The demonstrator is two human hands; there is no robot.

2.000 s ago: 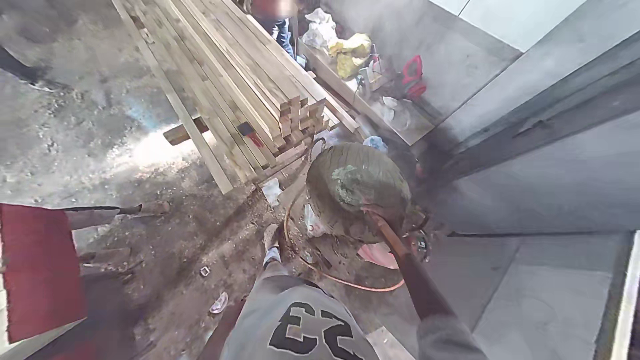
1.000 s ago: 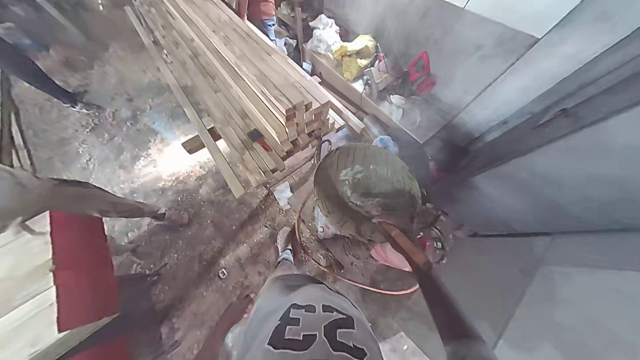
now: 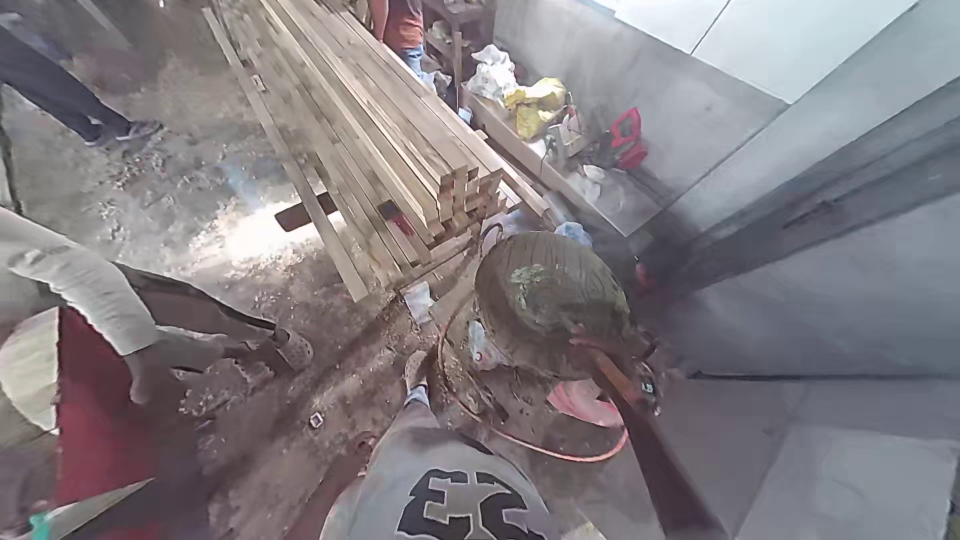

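A round, grey-brown block like a tree stump (image 3: 551, 300), with a pale greenish patch on top, stands in front of me. My right arm reaches to it from the lower right, and my right hand (image 3: 589, 346) is at its near right edge; the fingers are blurred, so a grip cannot be made out. Low beside my grey shirt is what looks like my left hand (image 3: 364, 444), small and unclear. An orange hose or cable (image 3: 525, 445) curves around the near side of the block, by a pink piece of material (image 3: 585, 403).
Stacked timber (image 3: 360, 127) with a red-and-black tool (image 3: 395, 217) lies beyond. A person bends by a red panel (image 3: 97, 420) at left; others stand farther off. Yellow and white bags (image 3: 536, 105) and a red object (image 3: 628, 139) lie near the grey wall (image 3: 825, 300).
The person at left has come farther into view, bending with an arm lowered by the red panel. My right hand stays at the block. The view has shifted somewhat.
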